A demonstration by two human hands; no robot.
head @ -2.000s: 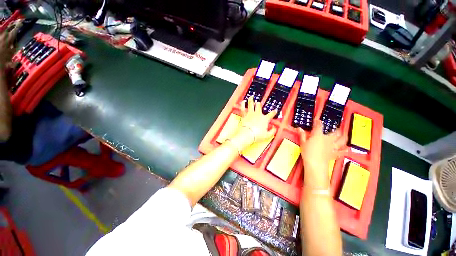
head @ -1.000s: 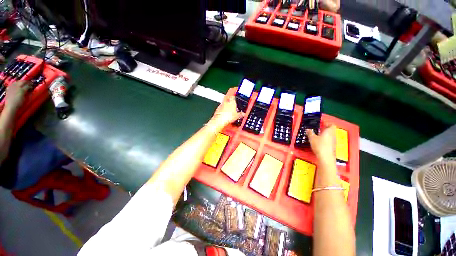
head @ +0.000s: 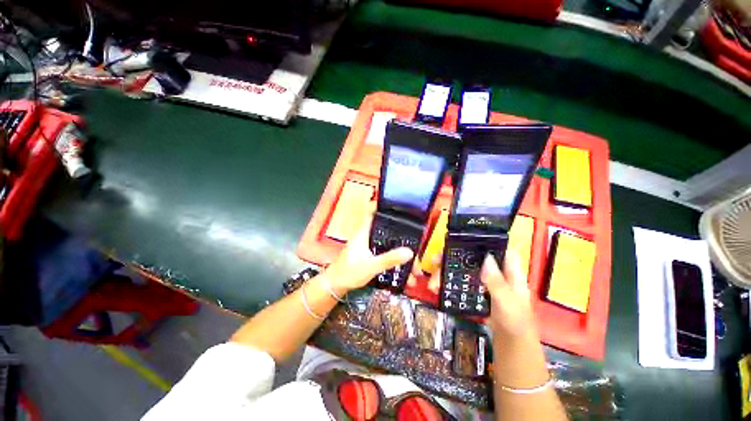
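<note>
My left hand (head: pixel 362 259) holds an open black flip phone (head: pixel 408 182) with a lit bluish screen, thumb on its keypad. My right hand (head: pixel 508 296) holds a second open flip phone (head: pixel 492 185), also lit, thumb beside the keypad. The two phones are side by side, raised over the red-orange tray (head: pixel 325 226). Behind them the lit screens of two more open phones (head: pixel 434 100) show at the tray's back row; their keypads are hidden. Yellow-faced phones (head: pixel 573 177) lie in tray pockets, some partly hidden by the held phones and my hands.
Several batteries (head: pixel 431 329) lie at the bench's near edge. A smartphone (head: pixel 689 310) on white paper and a fan (head: pixel 731 234) are at the right. A monitor (head: pixel 239 25) stands at the back left; another red tray (head: pixel 37 160) is at the far left.
The two outer open phones have been lifted from the tray's back row and brought together towards me. The two middle open phones remain behind. The person's arm at the left has gone from view.
</note>
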